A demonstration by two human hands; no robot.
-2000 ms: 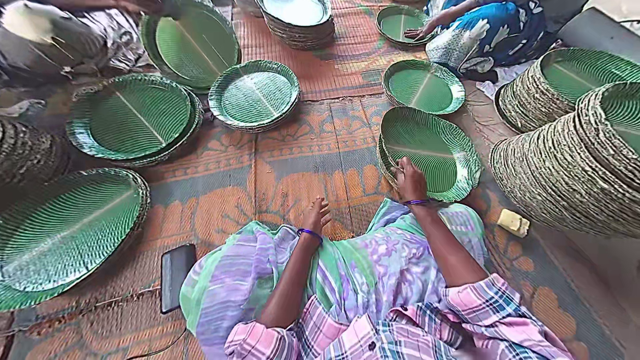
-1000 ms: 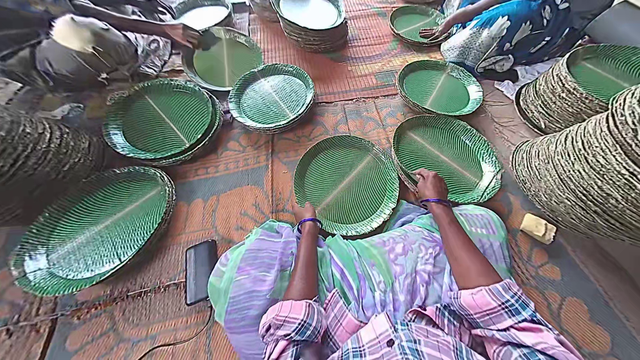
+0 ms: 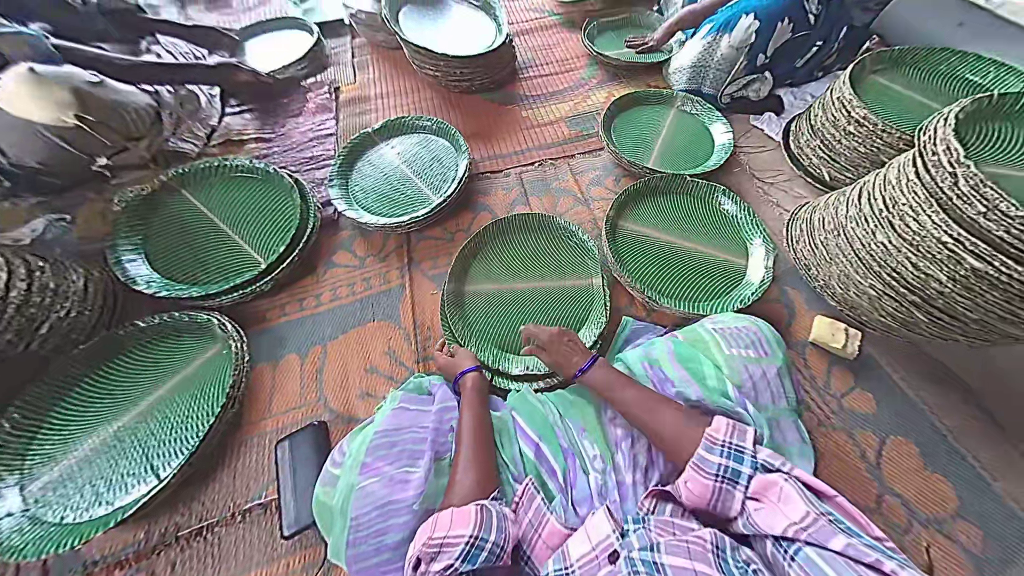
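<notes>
In front of my lap are green leaf-patterned plates, at least two together, with a pale line across the top one. My left hand is at their lower left rim; whether its fingers grip the rim I cannot tell. My right hand lies over the top plate's lower right part, fingers bent, its grip unclear. Close by on the right is a similar green plate pile, near my knee. Another green plate pile lies beyond, up and to the left.
Tall plate stacks stand at right, near a yellowish block. More green plates lie at left, above a dark phone-like object on the patterned mat. Two other people sit beyond; one person's hand touches a plate.
Two seconds ago no plate lay between my hands; one second ago a plate was there. Its pale line has turned from slanted to nearly level. My right hand has moved from the right pile onto it.
</notes>
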